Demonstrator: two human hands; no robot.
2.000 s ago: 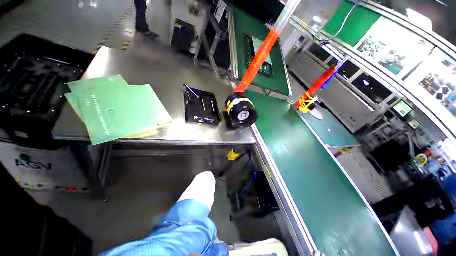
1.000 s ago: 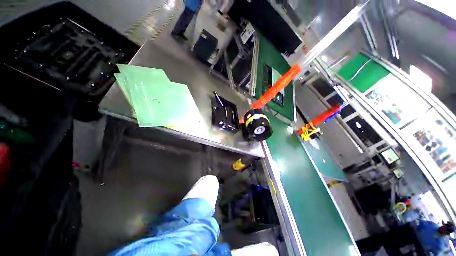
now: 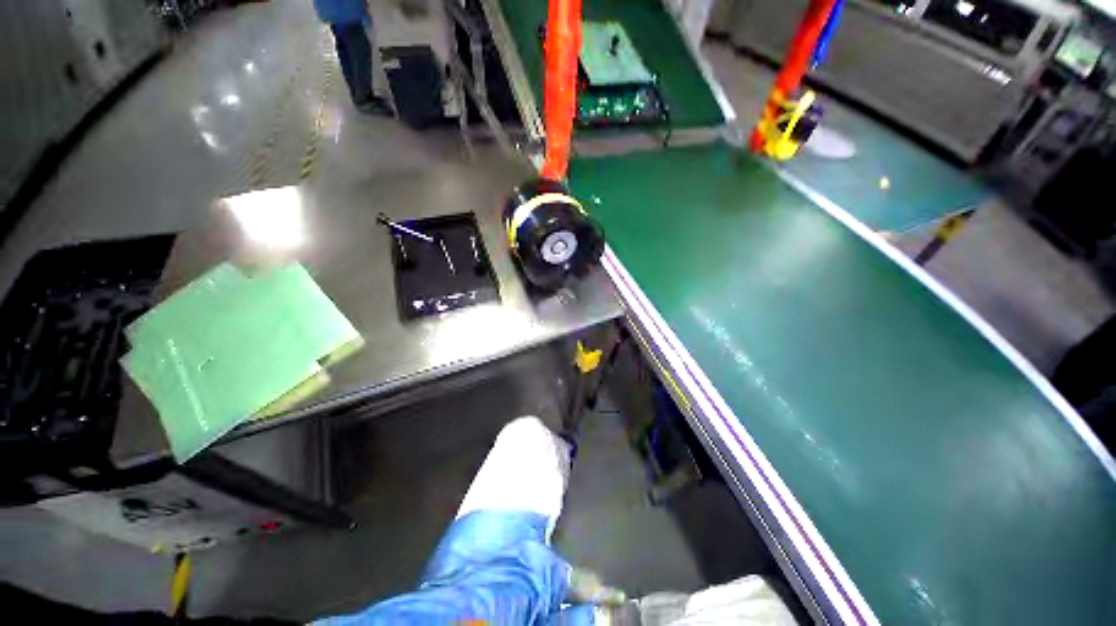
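Observation:
My left hand (image 3: 518,471), in a white glove below a blue sleeve, is low in the middle, over the floor gap between the steel table and the conveyor. Its fingers look bunched together; I see nothing in it, and its inner side is hidden. A white shape at the bottom edge, probably my right hand (image 3: 734,607), is cut off, and its fingers cannot be made out. The green belt conveyor (image 3: 844,355) runs along the right. On its far section lies a black carrier (image 3: 612,108) with a pale green sheet (image 3: 612,55) on it.
The steel table (image 3: 331,202) holds light-green sheets (image 3: 233,355), a black tray (image 3: 447,269) with thin metallic rods, and a black drum (image 3: 553,239) with a yellow band. A large black carrier or tray (image 3: 67,342) is far left. Red-orange posts (image 3: 561,86) rise nearby. A person (image 3: 346,37) stands behind.
The view has swung and tilted, bringing the conveyor closer and wider into the frame. My left hand keeps about the same shape and place. The sheets and tray lie as before.

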